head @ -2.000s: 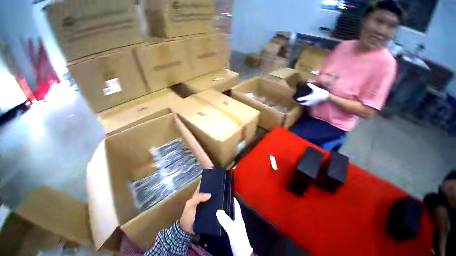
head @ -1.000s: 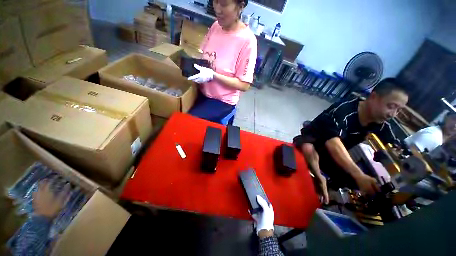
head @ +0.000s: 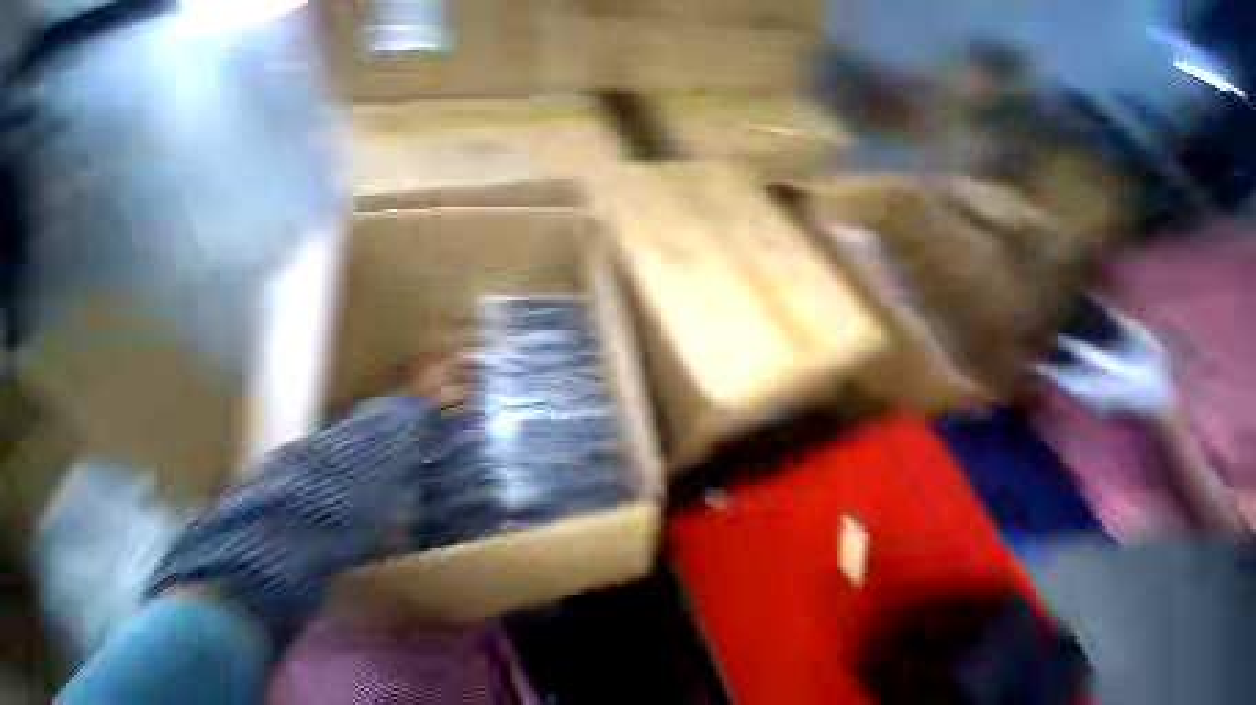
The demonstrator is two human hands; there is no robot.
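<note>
The frame is strongly blurred. The open packing carton (head: 551, 558) stands before me with bagged housings (head: 551, 400) in it, grey and shiny. My left hand (head: 444, 375) reaches into the carton at the left side of the bagged pieces, mostly hidden by its own dark checked sleeve. Whether it holds anything cannot be made out. My right hand is not in view. A dark blurred shape, perhaps black housings (head: 964, 654), lies on the red table cover (head: 785, 551).
A closed carton (head: 751, 296) adjoins the packing carton on the right, with more cartons behind. A small white stick (head: 853, 550) lies on the red cover. At right, a person in pink has a white-gloved hand (head: 1116, 372) by another open carton (head: 895, 303). Whitish bags (head: 103, 551) show at lower left.
The view has swung left, bringing the packing carton to the middle. My left hand remains in that carton. My right hand, earlier on a black housing on the table, has left the picture.
</note>
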